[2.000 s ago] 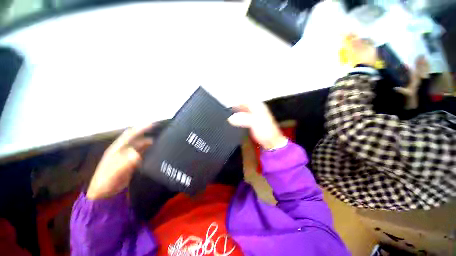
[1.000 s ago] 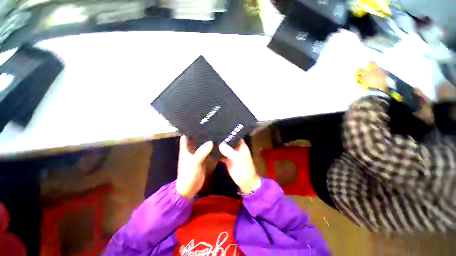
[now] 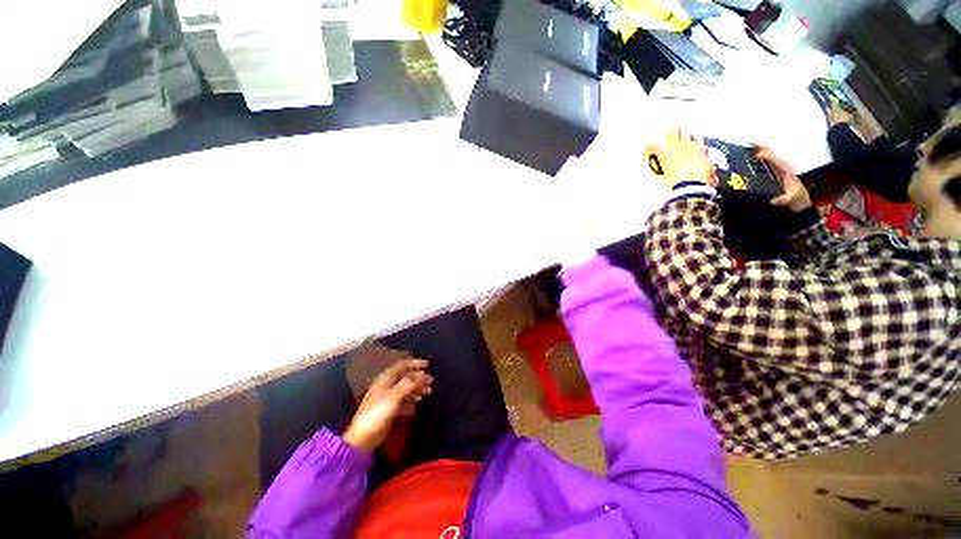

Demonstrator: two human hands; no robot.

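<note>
Packed black boxes with small white print [image 3: 532,100] stand together at the back, right of the middle, on the white tabletop [image 3: 263,232]. My right sleeve [image 3: 632,358] reaches forward over the table edge towards them. My right hand at its end is washed out against the bright tabletop, so its fingers and anything in them cannot be made out. My left hand [image 3: 392,400] is over my lap, empty, with its fingers loosely bent and slightly apart.
A neighbour in a checked shirt [image 3: 780,326] sits close at right, hands on a black box [image 3: 738,166]. Flat card sheets [image 3: 269,53] lie at the far side. A black object [image 3: 11,284] is at the left edge. A red stool [image 3: 553,368] stands below.
The black box that both hands held is no longer in them. My right arm has stretched forward to the right; my left hand has dropped back, empty. The view has turned right.
</note>
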